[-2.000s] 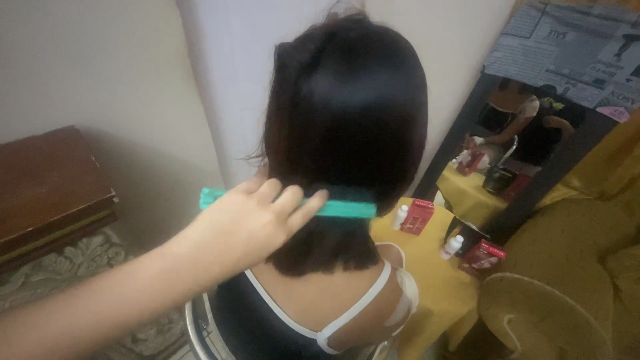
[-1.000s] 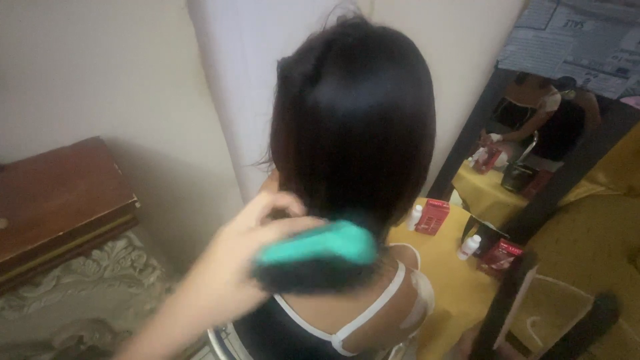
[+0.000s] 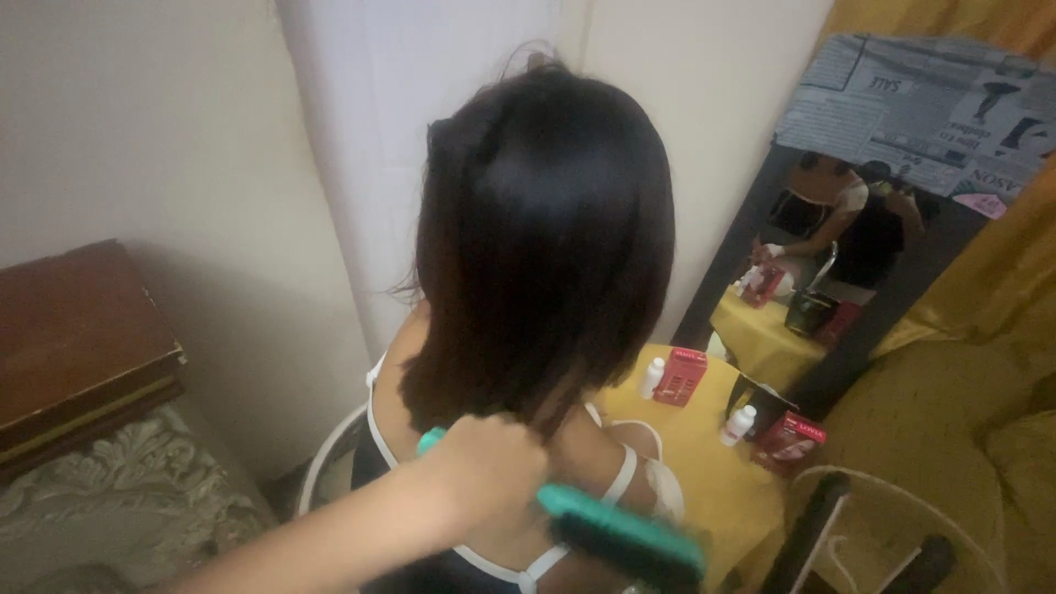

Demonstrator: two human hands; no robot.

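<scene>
A seated person with straight dark hair (image 3: 544, 223) has their back to me. My left hand (image 3: 487, 466) comes in from the lower left, closed around the handle of a green hairbrush (image 3: 623, 536) with dark bristles. The fist is at the ends of the hair, over the person's upper back; the brush head points to the lower right, over the right side of the back. My right hand is not visible. At the lower right are two dark elongated parts (image 3: 825, 528) with light inner edges, too unclear to identify.
A yellow-covered table (image 3: 685, 462) holds white bottles (image 3: 738, 425) and red boxes (image 3: 682, 377). Behind it leans a dark-framed mirror (image 3: 813, 272) topped with newsprint-patterned material (image 3: 916, 115). A brown wooden box (image 3: 82, 330) and carved furniture (image 3: 140, 487) stand at left.
The brush was across the lower hair two seconds ago; my left hand and the brush are now lower, at the hair ends and back. The two dark parts at lower right have come into view.
</scene>
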